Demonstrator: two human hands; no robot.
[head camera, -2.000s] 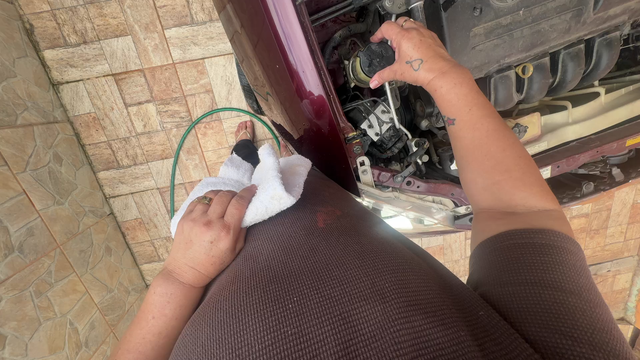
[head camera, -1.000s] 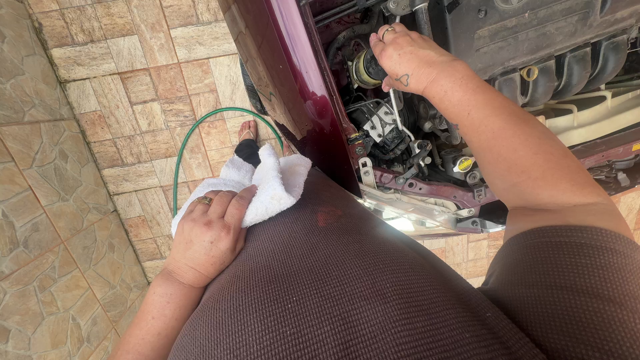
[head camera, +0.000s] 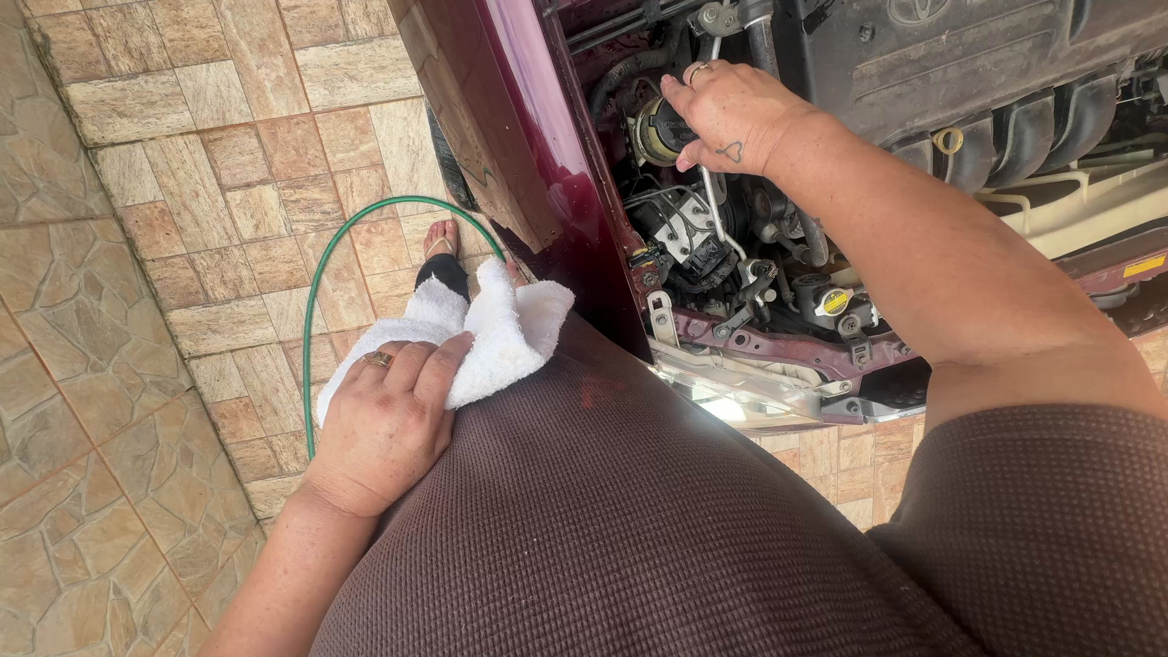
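A white terry cloth (head camera: 511, 338) is held in my left hand (head camera: 388, 415), which rests against the brown waffle-knit shirt. My right hand (head camera: 735, 114) reaches into the engine bay, its fingers around a round black cap (head camera: 673, 130) on the pale neck of a reservoir (head camera: 641, 137). Part of the cap is hidden by the fingers, and whether it is loose or seated cannot be told. A thin metal pipe (head camera: 712, 201) runs just below this hand, past a metal block with several lines (head camera: 684, 224).
The dark red fender (head camera: 538, 100) borders the bay on the left. Right of my hand lies the Toyota plastic engine cover (head camera: 949, 55). A radiator cap (head camera: 834, 302) and headlight (head camera: 739, 392) are nearer me. A green hose (head camera: 315, 301) curves over the tiled floor beside a sandalled foot (head camera: 442, 239).
My right hand has shifted and turned at the black cap, its fingers now lying more over it. The left hand and the cloth have stayed put.
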